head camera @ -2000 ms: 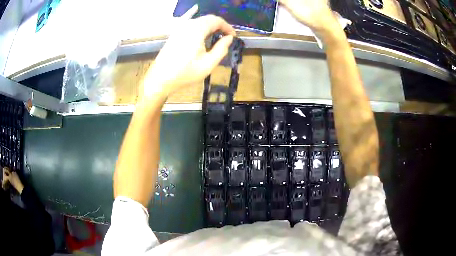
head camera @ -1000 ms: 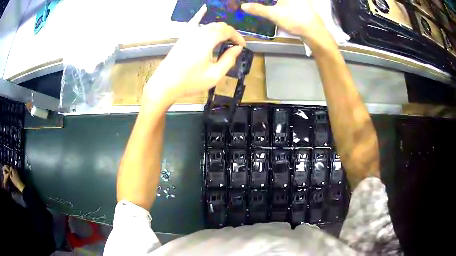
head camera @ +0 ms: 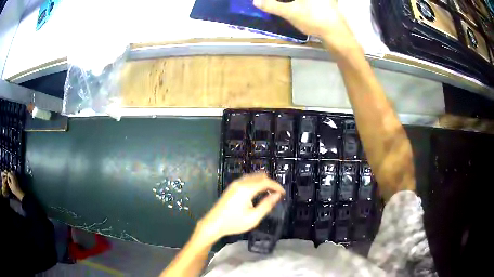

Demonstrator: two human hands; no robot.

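My left hand is low in front of me, over the lower left part of the blister tray. It grips a black phone housing by its upper end; the housing hangs down near my clothing and is blurred. My right hand is at the top on the smartphone, a fingertip at its lit blue screen, cut off by the upper edge. The black blister tray has rows of pockets with housings; one pocket in the top row looks different, with a bright glare.
Small shiny parts lie scattered on the green surface left of the tray. A crumpled clear bag hangs at the shelf edge. A second tray with tan parts is upper right. Another person's hands and a red stool are at left.
My left hand has moved down from the shelf edge to the lower tray with the housing still gripped. My right hand has stayed at the smartphone. The scattered parts are no longer covered by my left forearm.
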